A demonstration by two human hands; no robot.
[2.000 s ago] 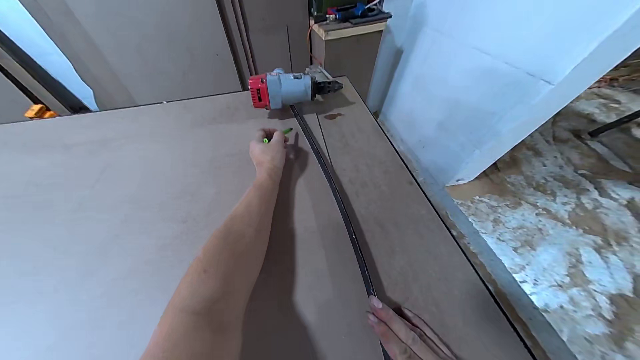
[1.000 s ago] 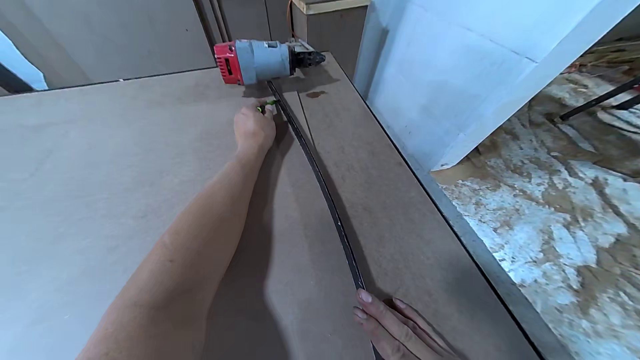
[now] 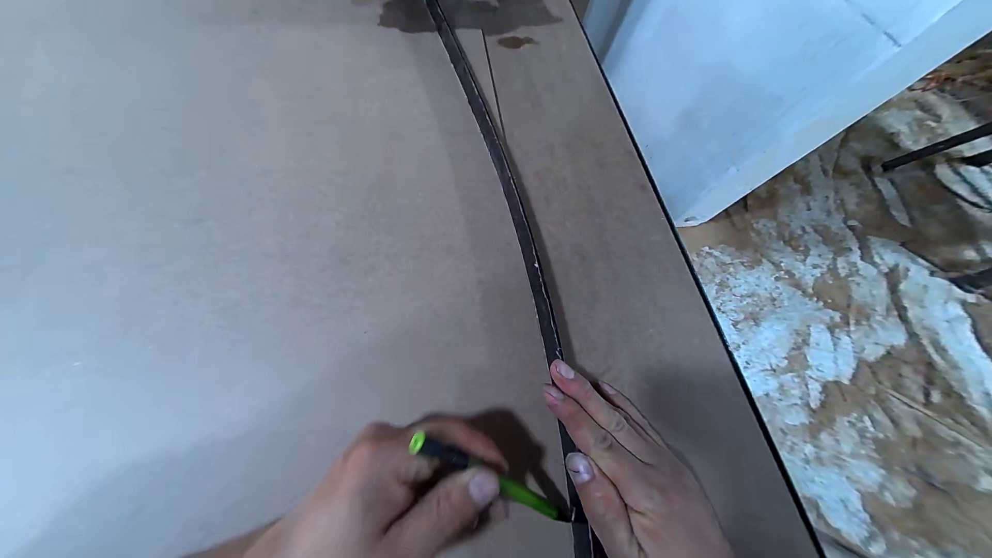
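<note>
My left hand [image 3: 411, 488] grips a green marking pencil [image 3: 527, 496] with a black end section. The pencil's tip meets the left edge of a thin, dark, bent strip [image 3: 515, 201]. The strip curves down a large grey-brown board [image 3: 310, 232] from the top of the view to the bottom. My right hand [image 3: 628, 465] lies on the strip's right side near the bottom, fingers extended, fingertips and thumb pressing against it. A fine straight line [image 3: 492, 85] runs on the board just right of the strip's upper part.
The board's right edge [image 3: 697, 283] slants down beside a pale wall end [image 3: 744, 101]. Beyond it lies a floor [image 3: 852, 387] with white smears and streaks. Dark thin legs or bars [image 3: 938, 147] show at the far right. A small brown stain [image 3: 515, 42] marks the board near the top.
My left hand has come from the strip's far end down to beside my right hand, with the green pencil. The view has tilted down, and the red and grey power tool is out of sight.
</note>
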